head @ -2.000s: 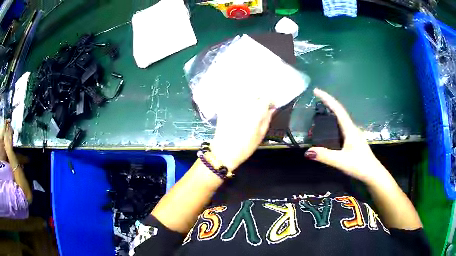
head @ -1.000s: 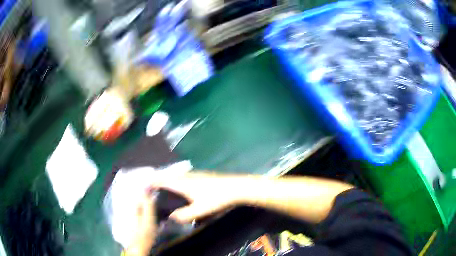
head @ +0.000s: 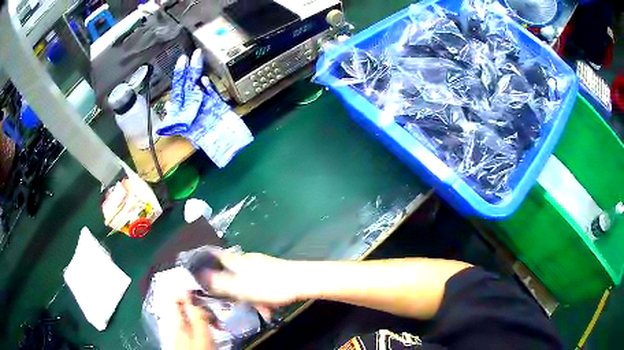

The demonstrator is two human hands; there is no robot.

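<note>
My right hand (head: 256,277), blurred, holds a black power adapter (head: 204,263) by its block at the stack of clear plastic bags (head: 163,290). My left hand (head: 190,328) is at the bottom edge of the picture, on the bag stack below the adapter, partly cut off. Its fingers touch the clear film; whether they grip a bag is hard to tell. A dark pad (head: 195,236) lies under the bags. The adapter's lower part is hidden by film and fingers.
A blue basket (head: 448,183) heaped with bagged adapters (head: 472,89) stands at right, above a green bin (head: 527,249). At the back are a test instrument (head: 274,58), blue-white gloves (head: 205,119) and a bottle (head: 130,113). A small printed box (head: 126,205) and white sheet stack (head: 96,280) are at left.
The view has swung to the right, bringing the basket in. My right hand has gone from open beside the adapter to holding it over the bags. My left hand remains at the bags.
</note>
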